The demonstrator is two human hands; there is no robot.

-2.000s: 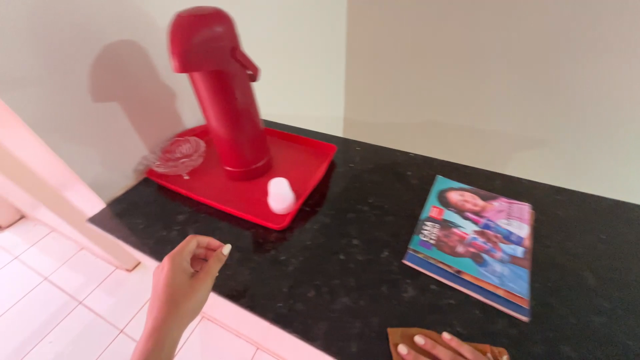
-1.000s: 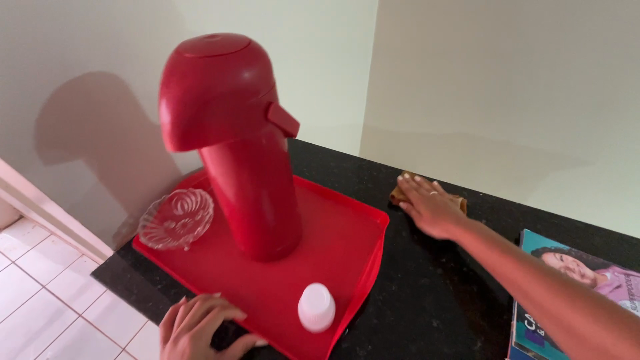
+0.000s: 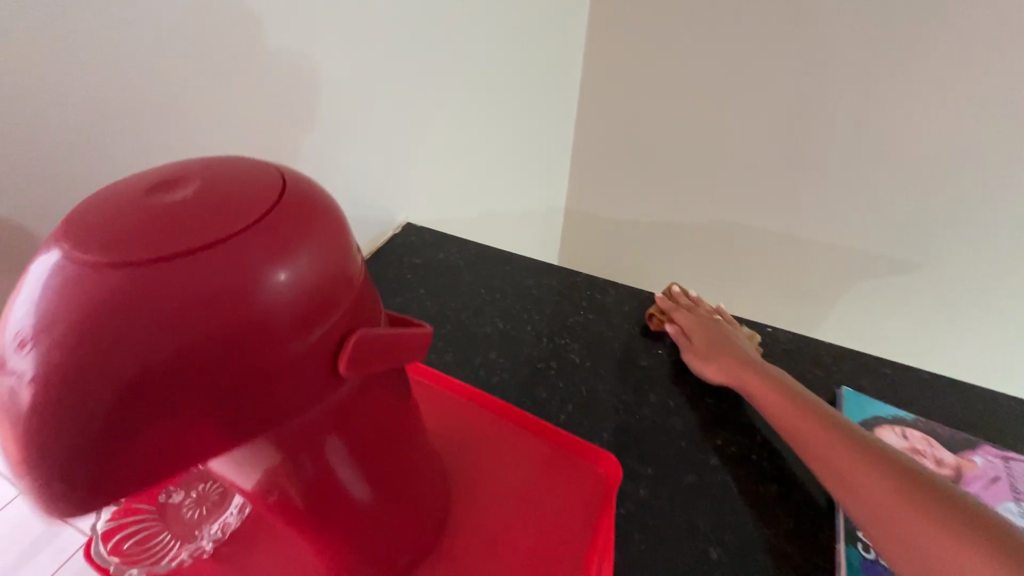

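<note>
My right hand [image 3: 712, 340] lies with its palm down on a folded brown cloth [image 3: 658, 318], pressed to the black speckled stone countertop [image 3: 512, 320] near the back wall. The cloth sticks out past the fingertips and beside the wrist. At the left a red pump thermos [image 3: 208, 320] stands on a red plastic tray [image 3: 520, 472], large and close to the camera. A clear glass dish [image 3: 172, 516] sits on the tray's left part, partly hidden by the thermos. My left hand is out of view.
Magazines or booklets [image 3: 920, 448] lie on the counter at the right, partly under my right forearm in this view. Pale walls meet at a corner behind the counter. White floor tiles [image 3: 36, 532] show at the lower left.
The tray and thermos have moved toward me, away from the back wall. My left hand, at the tray's front edge one second ago, has left the view. My right hand has stayed on the cloth.
</note>
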